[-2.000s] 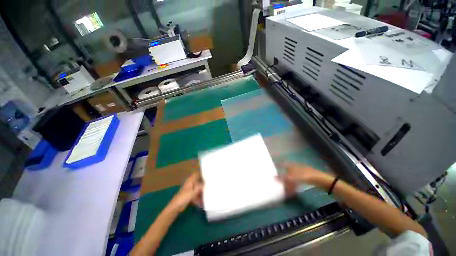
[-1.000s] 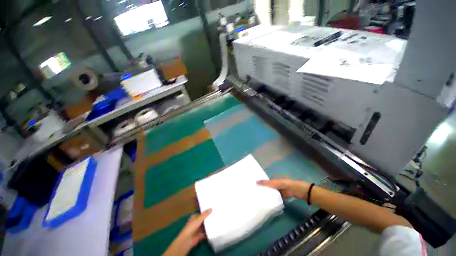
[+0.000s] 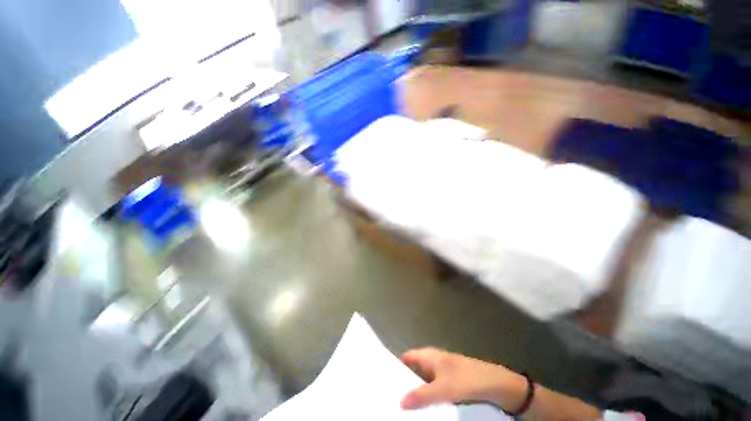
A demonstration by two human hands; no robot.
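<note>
A stack of white sheets (image 3: 358,374) shows at the bottom centre of the blurred view, cut off by the lower edge. My right hand (image 3: 449,382), with a dark band on the wrist, holds the stack at its right side, thumb and fingers on its edge. My left hand is not in view.
Large white piles or covered bundles (image 3: 494,197) lie to the right on a brown surface (image 3: 486,94). Blue trays or bins (image 3: 346,94) stand behind them. A blue bin (image 3: 158,210) is at the left, and grey floor (image 3: 305,255) runs between. Dark blurred shapes are at the back right.
The view has swung away from the green conveyor and grey machine to the floor and white piles. The white stack sits lower in the picture, still in my right hand. My left hand has left the picture.
</note>
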